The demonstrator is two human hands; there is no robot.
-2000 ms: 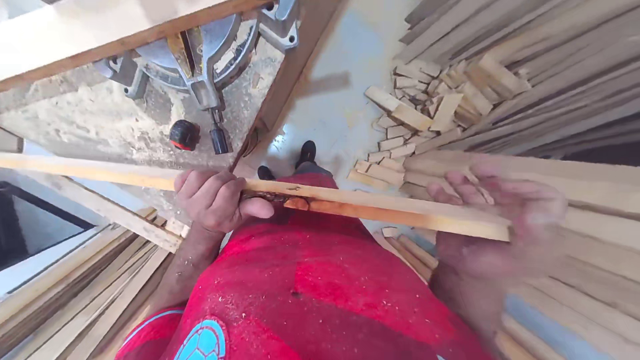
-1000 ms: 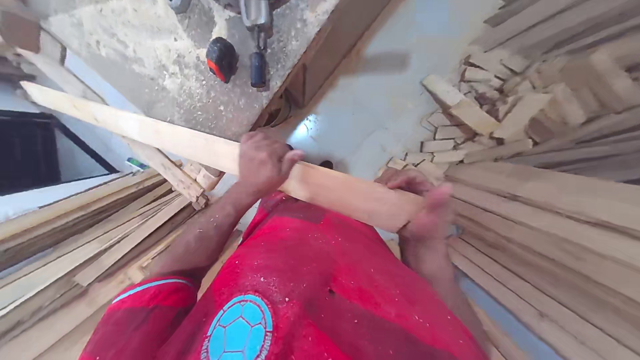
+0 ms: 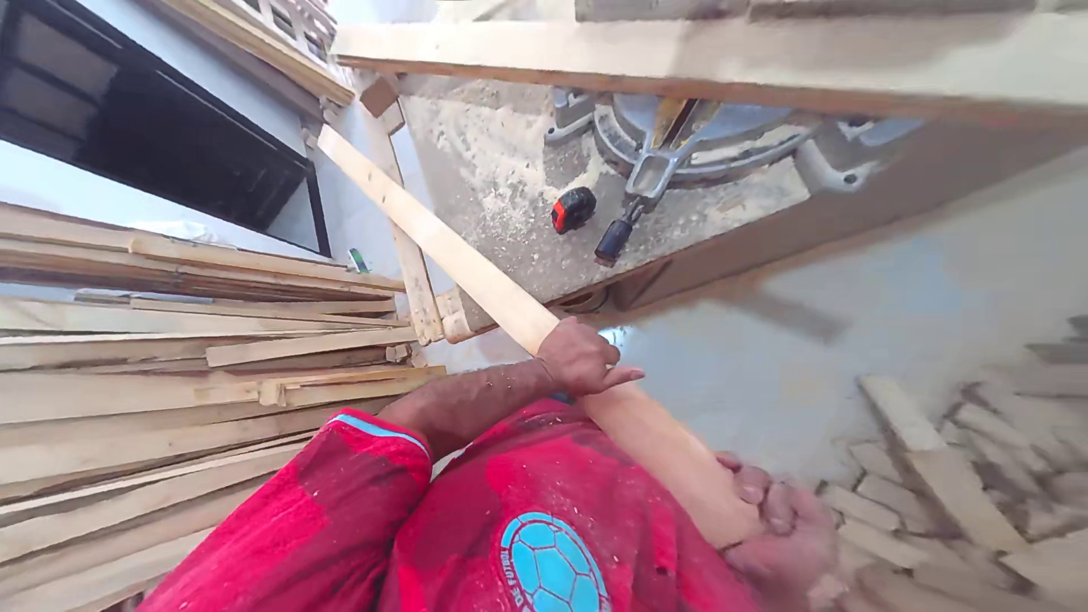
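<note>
A long wooden board (image 3: pixel 463 259) slants across my body, from the upper left down to the lower right. My left hand (image 3: pixel 585 357) is closed around its middle, thumb pointing right. At the board's near end, my right hand (image 3: pixel 778 527) grips the end with curled fingers; it is somewhat blurred. Beyond the board, a black and red tape measure (image 3: pixel 574 210) lies on the sawdust-covered workbench (image 3: pixel 476 161), beside the black handle of a miter saw base (image 3: pixel 650 174).
A thick plank (image 3: pixel 680 64) spans the saw base. Stacked boards (image 3: pixel 170 408) fill the left side. Wooden offcuts (image 3: pixel 943 476) are heaped on the floor at the lower right. A narrow wooden piece (image 3: pixel 408 255) leans by the bench's left edge.
The board has turned to a steeper slant, its near end now low by my right hand. Both hands still hold it. The view has swung, showing more of the saw base than one second ago.
</note>
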